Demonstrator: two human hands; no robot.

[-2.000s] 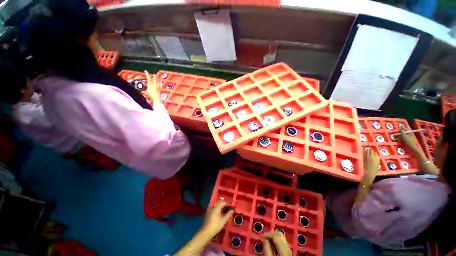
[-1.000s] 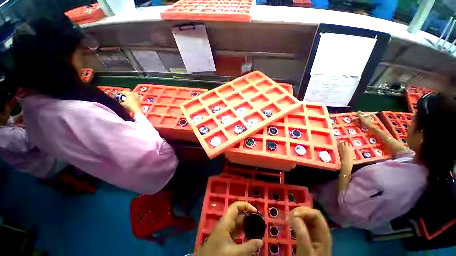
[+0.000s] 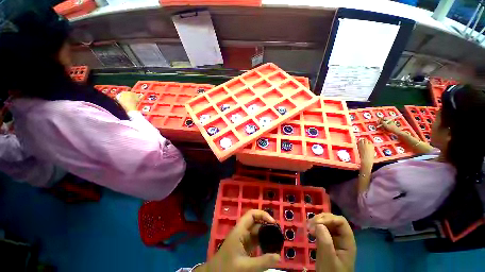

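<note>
My left hand (image 3: 242, 245) grips a dark round watch head (image 3: 270, 238) by its rim between thumb and fingers, above the lap-level tray. My right hand (image 3: 332, 241) is just right of it, thumb and fingertips pinched together; whether anything thin is between them cannot be told. The red-orange lap-level working tray (image 3: 232, 189) lies under both hands. Dark-faced watch heads sit in its middle and right pockets, and some left pockets are empty. My hands hide part of the tray.
Two stacked bench trays (image 3: 237, 94) lie crosswise ahead, partly filled. A pink-coated person (image 3: 95, 143) sits at the left, another (image 3: 409, 183) at the right, hands over a tray. A red stool (image 3: 159, 226) stands at the lower left. White sheets (image 3: 359, 58) stand behind.
Since two seconds ago, my left hand has lifted a watch head from the tray and my right hand has risen beside it. In the last second both hands have barely moved.
</note>
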